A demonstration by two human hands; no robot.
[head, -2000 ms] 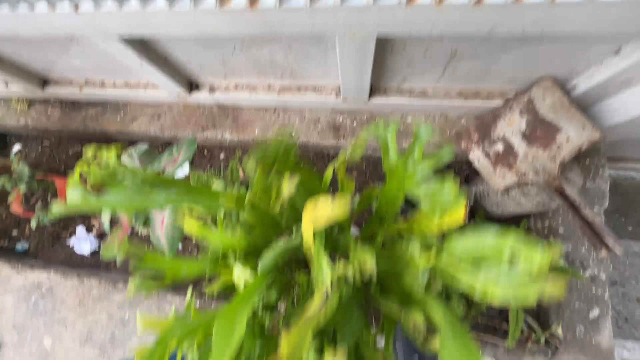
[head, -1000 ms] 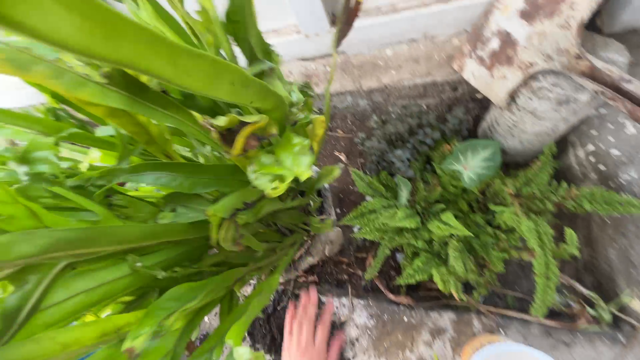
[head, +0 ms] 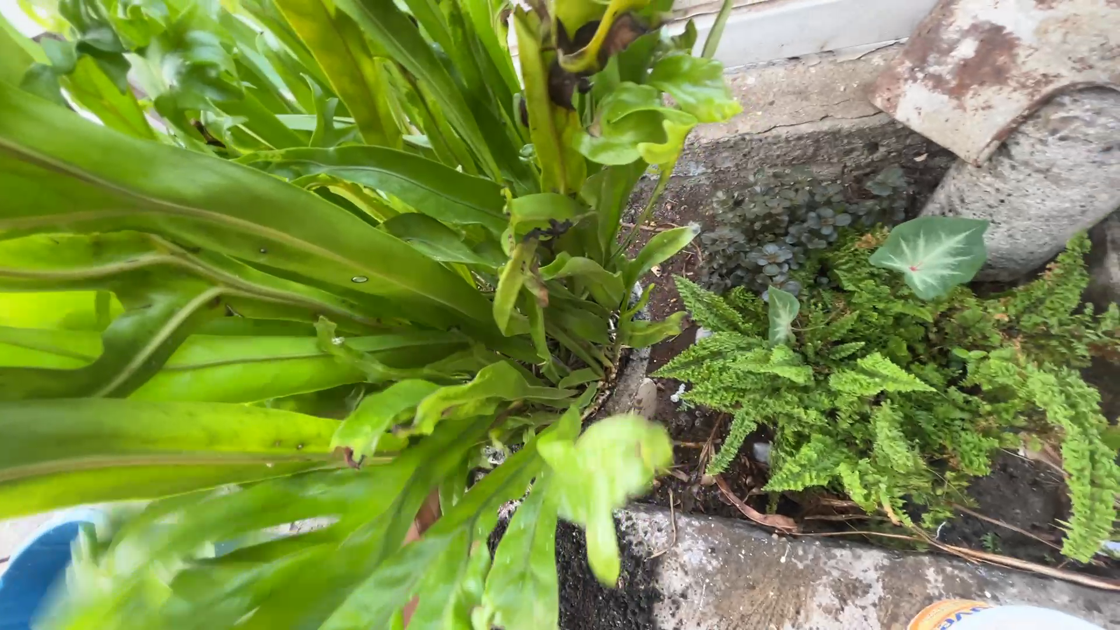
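Observation:
A large clump of long, strap-shaped green leaves (head: 289, 236) fills the left and middle of the head view, its base near the centre. Between its lower leaves shows a small skin-coloured patch, likely part of my left hand (head: 424, 516); the leaves hide the rest, so its grip cannot be made out. My right hand is not visible. One pale green leaf (head: 604, 472) hangs blurred over the bed's edge. Right of the clump grows a low fern (head: 875, 385), with a green caladium leaf (head: 932, 254) above it and small dark-leaved plants (head: 779, 227) behind.
A concrete curb (head: 770, 569) borders the soil in front. A rusty metal plate (head: 989, 70) rests against a rounded concrete piece (head: 1041, 175) at the upper right. A blue container (head: 44, 560) is at the lower left, and a white-and-orange tub (head: 1006, 617) at the bottom right.
The hand seen on the curb beside the clump one second ago is now mostly hidden, with only skin-coloured patches among the leaves. The view has moved much closer to the plants since two seconds ago.

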